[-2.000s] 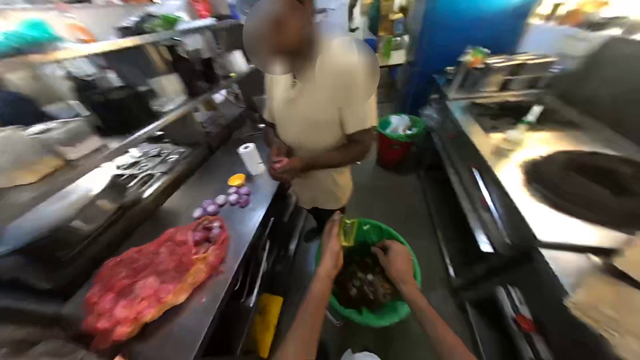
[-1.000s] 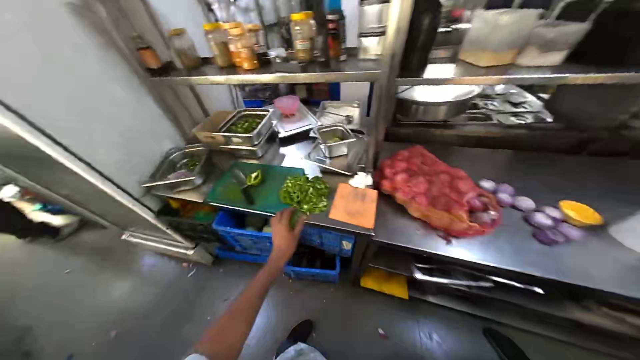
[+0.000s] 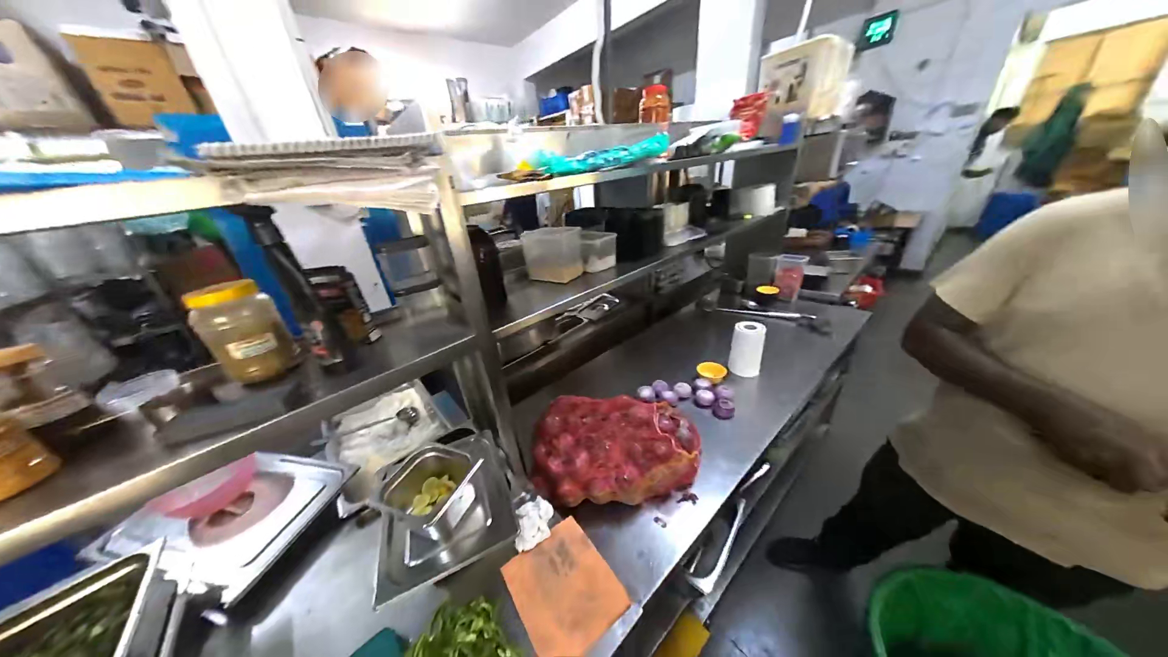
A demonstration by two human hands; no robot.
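Neither of my hands is in view. A red mesh sack of onions lies on the steel counter, with several peeled onions and a yellow bowl behind it. A white paper roll stands farther back. In front of the sack lies an orange cloth, beside a pile of cut green vegetable at the bottom edge. A steel pan left of the sack holds pale green slices. Only a corner of the green cutting board shows.
A person in a beige shirt stands at the right, behind a green-lined bin. Steel shelves with jars and tubs run above the counter. Another person is beyond the shelves. A pan of greens sits at lower left.
The view has swung widely. Two seconds ago both hands were over the green-lined bin; one second ago one hand was at the cut greens. Now no hand of mine shows.
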